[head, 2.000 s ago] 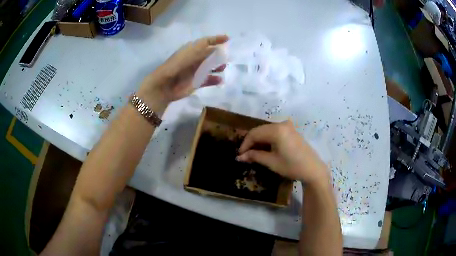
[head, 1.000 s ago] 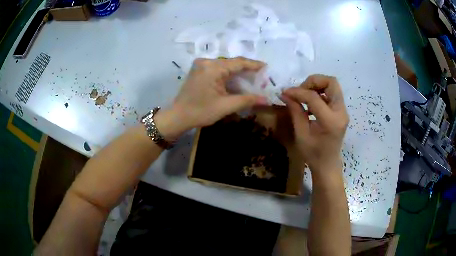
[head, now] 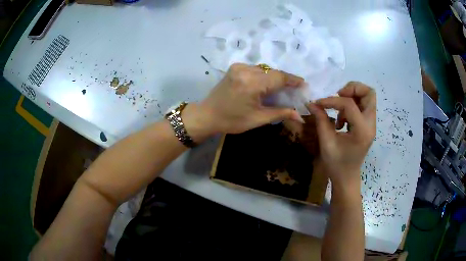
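My left hand (head: 255,99) holds a translucent disc (head: 288,98), bent between thumb and fingers, above the back edge of the parts box. My right hand (head: 347,125) has thumb and forefinger pinched together at the disc's right edge; whether a small part is between them is too small to tell. The open cardboard parts box (head: 265,191) sits below both hands, holding a dark mass of small black parts (head: 255,158) with some tan pieces (head: 281,177). A loose pile of translucent discs (head: 276,46), some with a short dark mark at the centre, lies behind the hands.
Black specks (head: 383,204) are scattered on the white table (head: 153,30) at right, tan scraps (head: 122,88) at left. A mobile phone (head: 47,19) and dotted grid (head: 49,59) lie far left. A large carton (head: 64,168) stands below the left edge, grey equipment (head: 444,148) at right.
My left hand has come from the disc pile to above the box with a disc. My right hand has risen out of the box to the disc's edge. The view has shifted.
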